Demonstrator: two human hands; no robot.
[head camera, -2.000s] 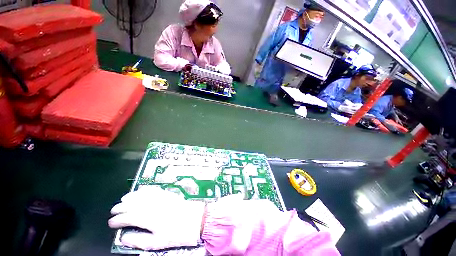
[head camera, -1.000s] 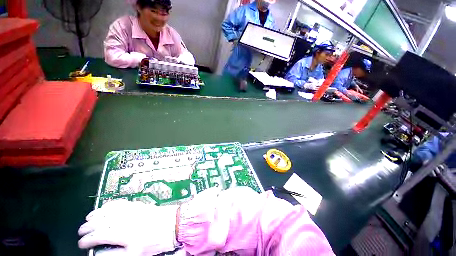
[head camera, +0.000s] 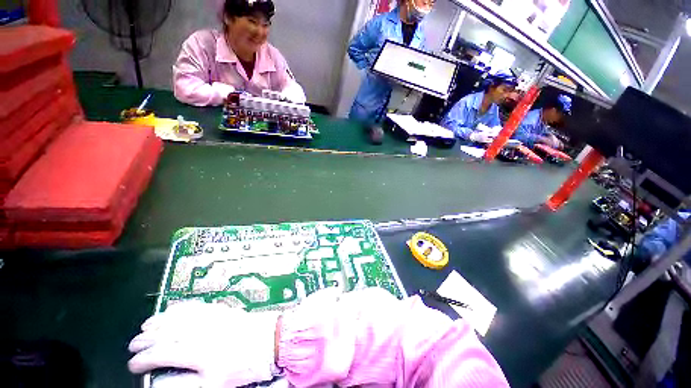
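A large green circuit board (head camera: 276, 265) with silver-white traces and a pale border lies on the dark green bench in front of me. My right hand (head camera: 204, 342), in a white glove with a pink sleeve, reaches across from the lower right. It lies over the board's near left part, with fingertips past the left edge. Whether the fingers grip the board is hidden. The hand and forearm cover the board's near side. My left hand is not in view.
Red slabs (head camera: 83, 178) are stacked at left. A yellow ring (head camera: 428, 251) and a white sheet (head camera: 471, 301) with a dark thin object lie right of the board. Opposite, a person in pink sits behind a board with silver parts (head camera: 269, 115). People in blue are beyond.
Since two seconds ago, the view has shifted, so the board and my right hand appear further left. My right hand remains over the board's left part. The person opposite has raised their head.
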